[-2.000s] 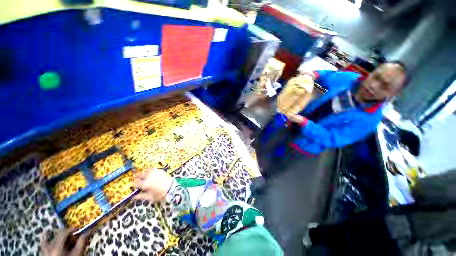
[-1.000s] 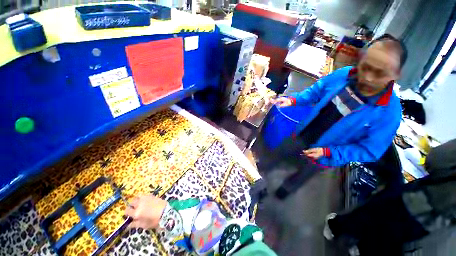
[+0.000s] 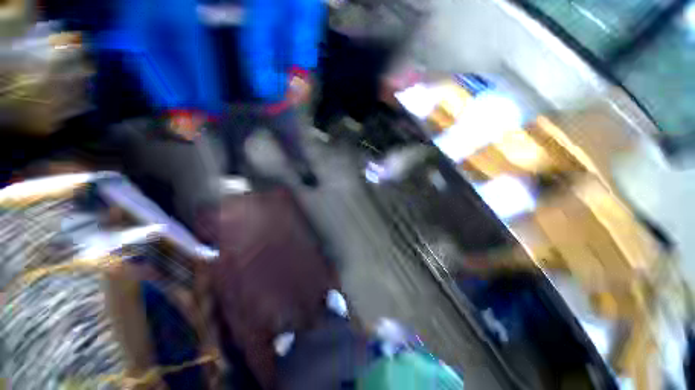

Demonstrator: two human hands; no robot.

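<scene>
The frame is heavily blurred. Black-and-white leopard material (image 3: 57,327) lies at the lower left, with thin orange strips (image 3: 68,268) across it. A pale edge (image 3: 145,209) runs behind it. A green patch (image 3: 411,371), like my sleeve, shows at the bottom edge. Neither my left hand nor my right hand can be made out. The cutting die is not in view.
A person in a blue jacket (image 3: 171,53) stands at the upper left, both hands low. A long side table on the right bears orange-brown piles (image 3: 579,221) and white sheets (image 3: 507,194). A blurred dark maroon shape (image 3: 263,282) is at centre; grey floor (image 3: 354,228) lies beyond.
The view has swung right, away from the press. The die and my right hand have left the picture. The person now appears at upper left, and the side table fills the right.
</scene>
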